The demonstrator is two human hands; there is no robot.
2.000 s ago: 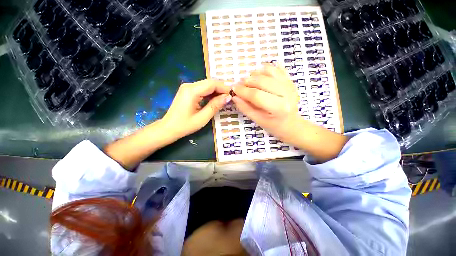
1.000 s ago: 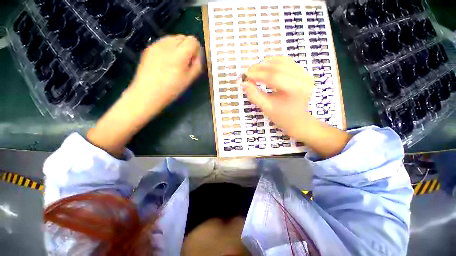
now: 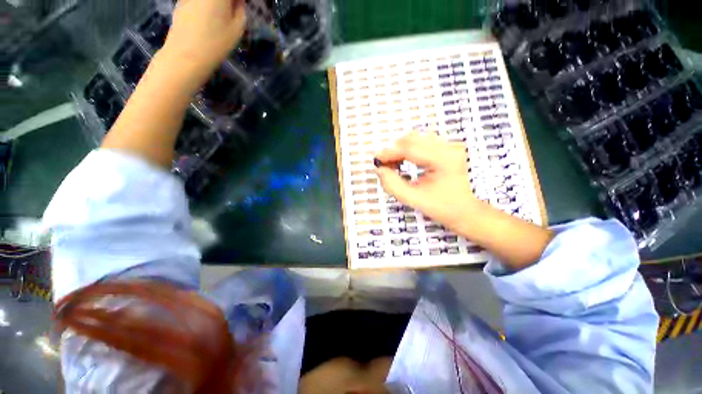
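My right hand (image 3: 431,173) is over the middle of the white release liner sheet (image 3: 381,100), with thumb and index finger pinching a small dark piece (image 3: 378,162). My left hand (image 3: 208,27) is at the top edge over the left blister tray (image 3: 231,85); its fingertips are partly cut off, and I cannot tell whether it holds anything. The sheet has columns of small shapes, pale at the upper left and dark at the right and bottom. A tan backing board (image 3: 337,146) shows at its left edge.
Another blister tray (image 3: 608,100) with black parts stands to the right of the sheet. Blue film scraps (image 3: 289,181) lie on the dark green bench (image 3: 254,231) left of the sheet. A small pale scrap (image 3: 315,239) lies near the front edge.
My left hand has left my right hand and moved up and left over the left tray. My right hand still pinches a small dark piece above the sheet. The view has shifted.
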